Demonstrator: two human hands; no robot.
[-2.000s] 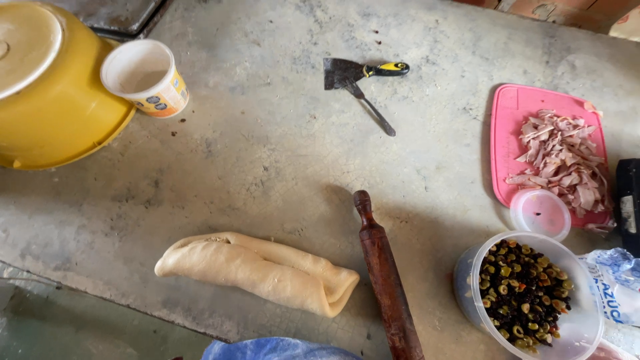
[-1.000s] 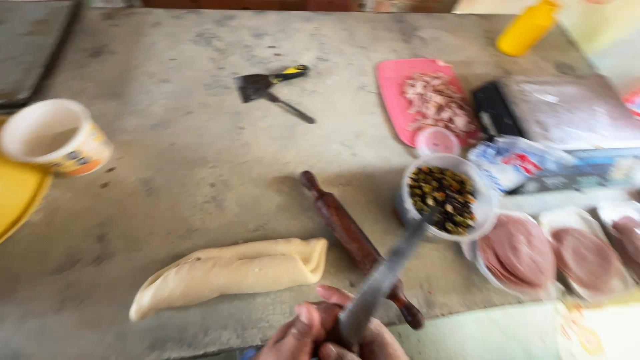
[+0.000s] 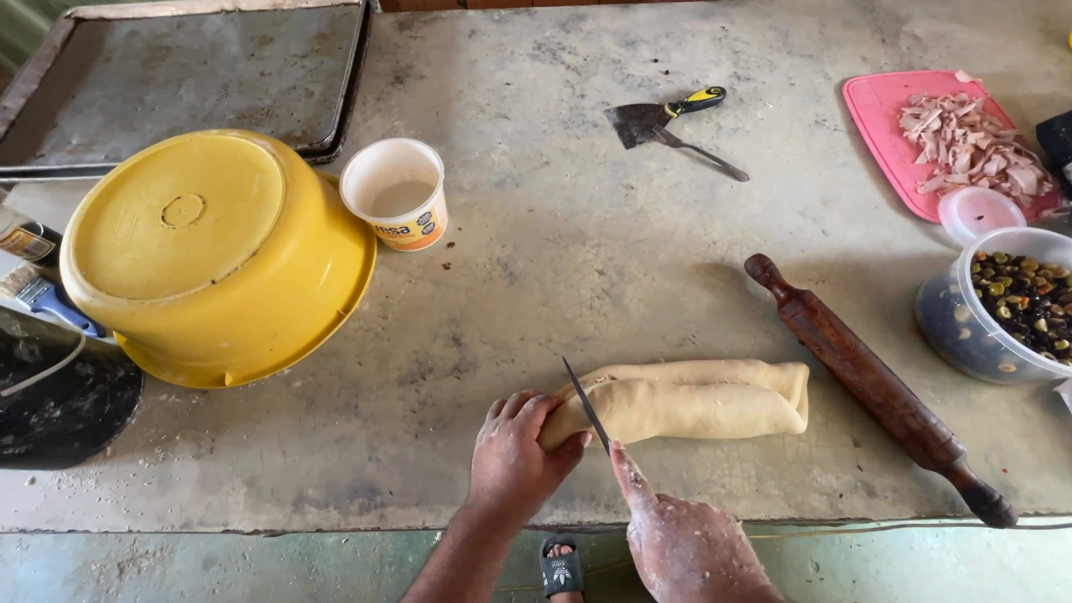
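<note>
A filled roll of dough lies crosswise near the front edge of the worktop. My left hand grips its left end, fingers over the far side and thumb on the near side. In my right hand is a knife, index finger stretched along its back; the blade rests across the dough just right of my left hand. How deep the blade sits cannot be seen. A dark wooden rolling pin lies slantwise to the right of the roll.
An upturned yellow plastic basin, a white tub and metal baking trays stand left. Farther back lie a scraper and a fork. At right are chopped ham on a pink board and a tub of sliced olives.
A second ago both hands were together around the knife, right of the dough roll's middle. Now my left hand holds the roll's left end and the blade lies across it. The view has swung left.
</note>
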